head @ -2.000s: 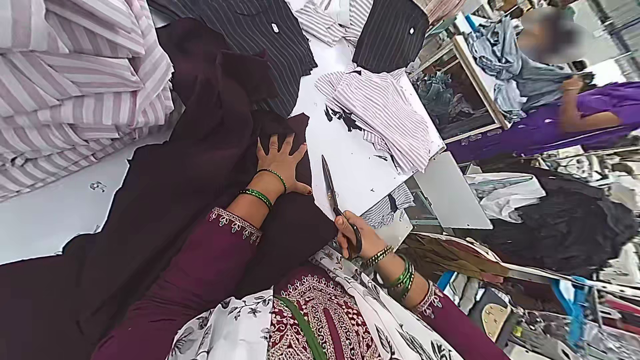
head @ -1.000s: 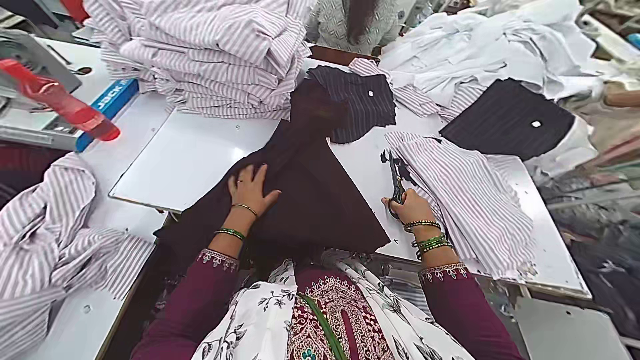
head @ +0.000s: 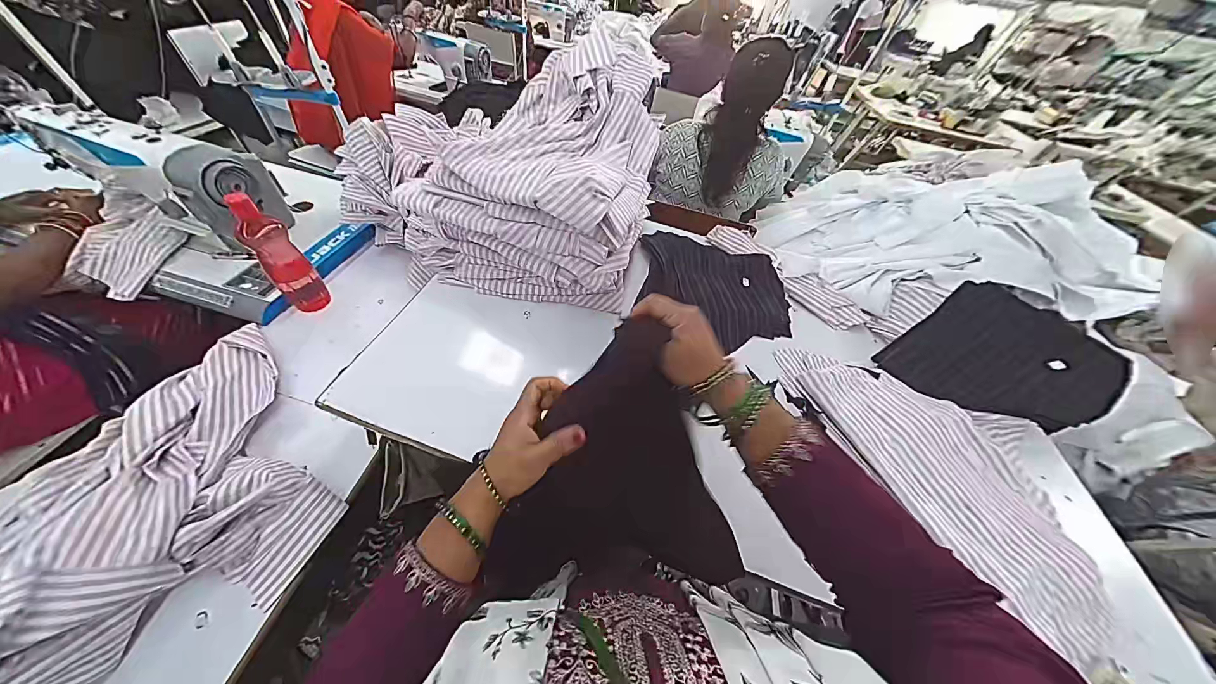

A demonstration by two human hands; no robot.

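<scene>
A dark, near-black cloth [head: 622,446] hangs between my hands over the near edge of the white table. My left hand [head: 532,437] grips its left edge, with the thumb on top. At the cloth's upper end, my right hand [head: 682,344] pinches the fabric. The scissors cannot be made out; my right forearm covers part of the table there. Just beyond my right hand lies a dark pinstriped piece [head: 717,285]. Striped cloth [head: 950,484] lies flat to the right of my right forearm.
A tall pile of striped garments [head: 532,199] stands at the back. At left are a sewing machine [head: 180,171], a red bottle [head: 277,255] and a striped garment [head: 161,494]. Another dark piece [head: 1007,356] and white cloth [head: 950,228] lie at right. A co-worker [head: 727,142] sits beyond the table.
My right hand, which held scissors, has moved left onto the dark cloth. The cloth, earlier spread under my left hand, is now lifted and gathered between both hands. The view has shifted greatly.
</scene>
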